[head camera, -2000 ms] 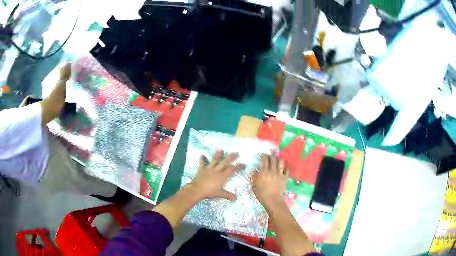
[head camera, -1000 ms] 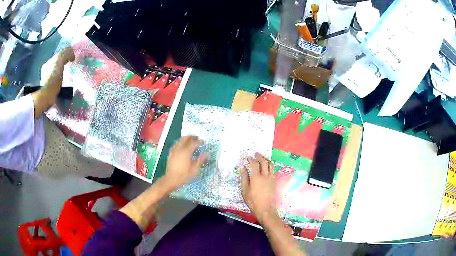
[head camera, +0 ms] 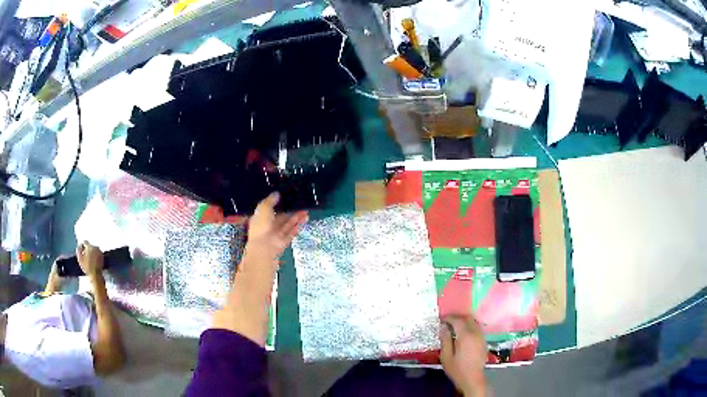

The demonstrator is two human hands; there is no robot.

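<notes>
A clear bubble bag (head camera: 364, 287) lies flat and pale over the left part of the printed cardboard sheet (head camera: 465, 213). My right hand (head camera: 463, 345) is at the bag's lower right corner, fingers curled; whether it pinches the bag's edge is unclear. My left hand (head camera: 273, 226) reaches up to the near edge of the stacked black panels (head camera: 225, 116). Its fingertips are at a dark panel, and I cannot tell if they grip it. The smartphone (head camera: 515, 236) lies on the printed sheet, right of the bag.
A silvery grey packed bag (head camera: 200, 271) lies on the left sheet. A coworker (head camera: 58, 337) at far left holds a dark piece. A white board sheet (head camera: 643, 240) lies at right. Small black panels (head camera: 608, 107) stand back right. A small cardboard box (head camera: 450, 122) is at back centre.
My left hand has left the bubble bag and moved up to the black panels. My right hand has shifted right and down to the bag's corner. The camera view has turned.
</notes>
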